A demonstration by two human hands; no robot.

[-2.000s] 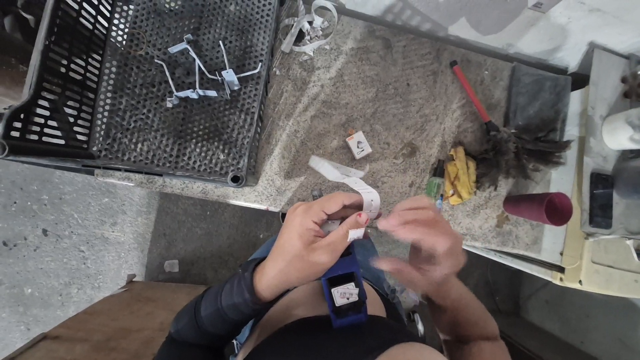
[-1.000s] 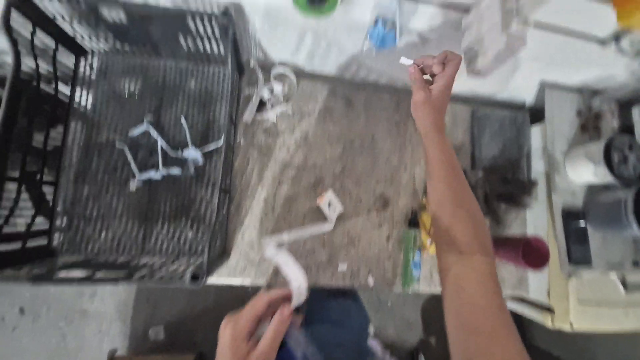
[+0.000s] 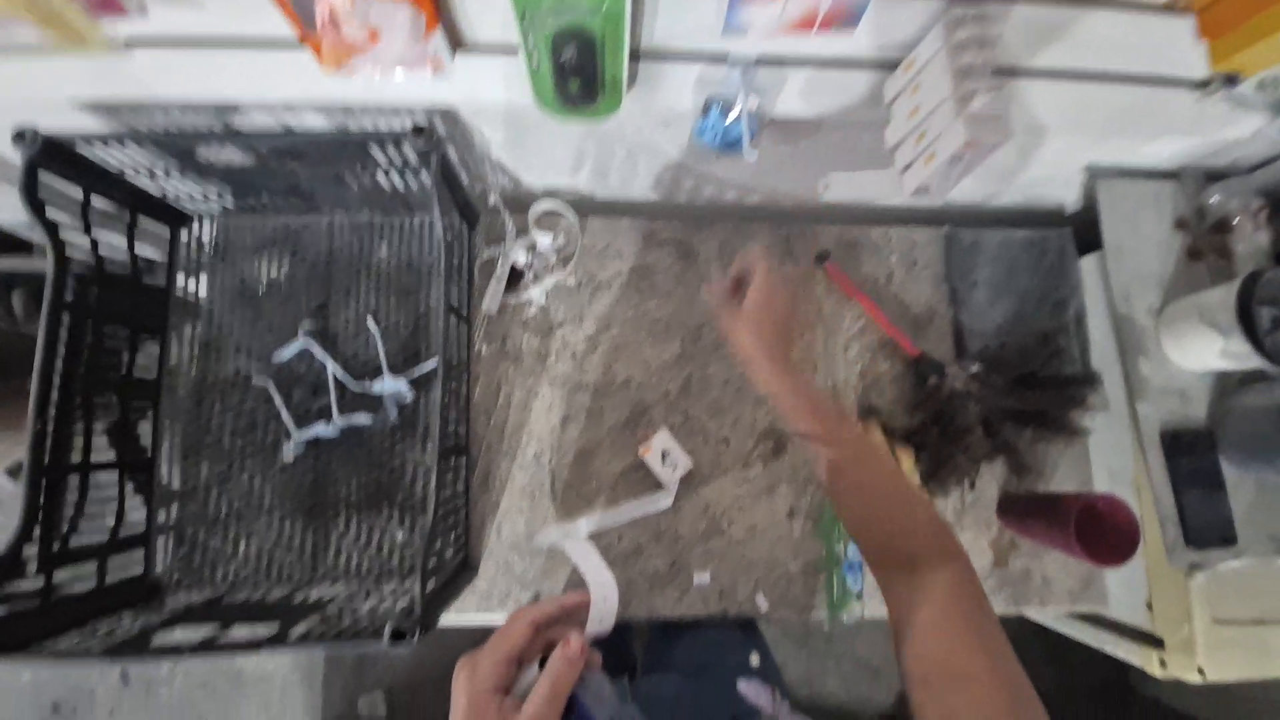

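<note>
My left hand (image 3: pixel 525 665) is at the bottom centre, closed around a roll of paper labels, mostly hidden by the fingers. From it a white paper strip (image 3: pixel 600 590) curls up and lies bent across the worktop. The strip's far end reaches a small white box (image 3: pixel 665 457) with an orange mark. My right hand (image 3: pixel 750 295), blurred, is over the back middle of the worktop, left of a duster's red handle (image 3: pixel 868 305); whether it holds anything is unclear. Small white scraps (image 3: pixel 702 577) lie near the front edge.
A black plastic crate (image 3: pixel 455 400) with white metal hooks (image 3: pixel 335 385) stands at left. Tangled white strips (image 3: pixel 540 250) lie beside it. A duster's dark feathers (image 3: pixel 990 410), a maroon cup (image 3: pixel 1070 525) and a green packet (image 3: pixel 840 570) are at right. Packaged goods (image 3: pixel 575 60) hang along the back.
Both hands were together at the front; my right hand then rose to the back wall with a small white piece and has since come down over the worktop. The view has tilted up.
</note>
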